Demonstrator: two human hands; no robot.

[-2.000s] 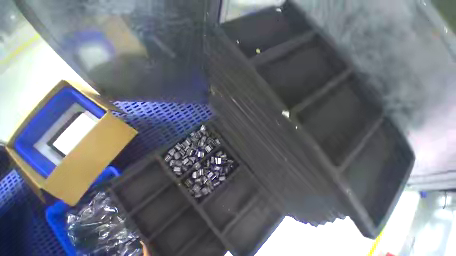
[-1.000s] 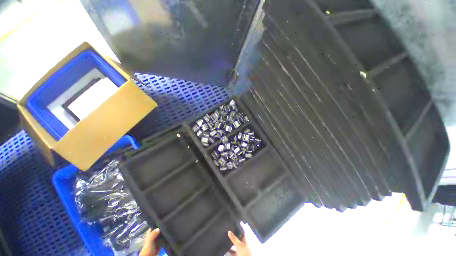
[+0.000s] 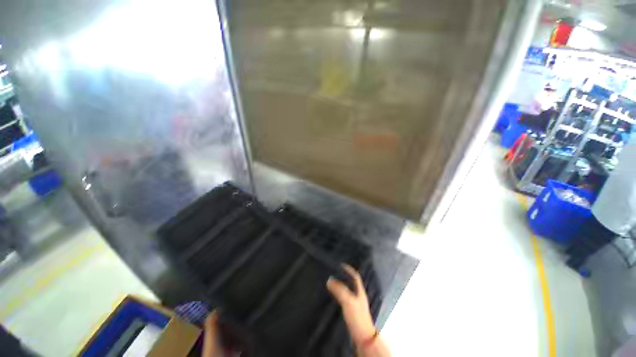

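An empty black tray with dividers [image 3: 258,272] is held up in front of me, tilted. My left hand [image 3: 213,336] is at its near left edge, partly cut off by the bottom of the picture. My right hand [image 3: 351,300] grips its right edge, thumb and fingers around the rim. Behind and to the right, partly hidden by the tray, is a stack of black trays [image 3: 328,233]; what its compartments hold is too blurred to tell.
A metal cabinet door [image 3: 160,132] stands at the left, beside a brownish window panel [image 3: 362,104]. A cardboard carton with blue lining [image 3: 178,338] is at the lower left. At the right are a blue bin [image 3: 560,213], a rack [image 3: 575,132] and a person [image 3: 617,199].
The view has swung up towards the cabinet. The divided tray is raised in both hands over the tray stack. The small parts and bagged parts are out of sight.
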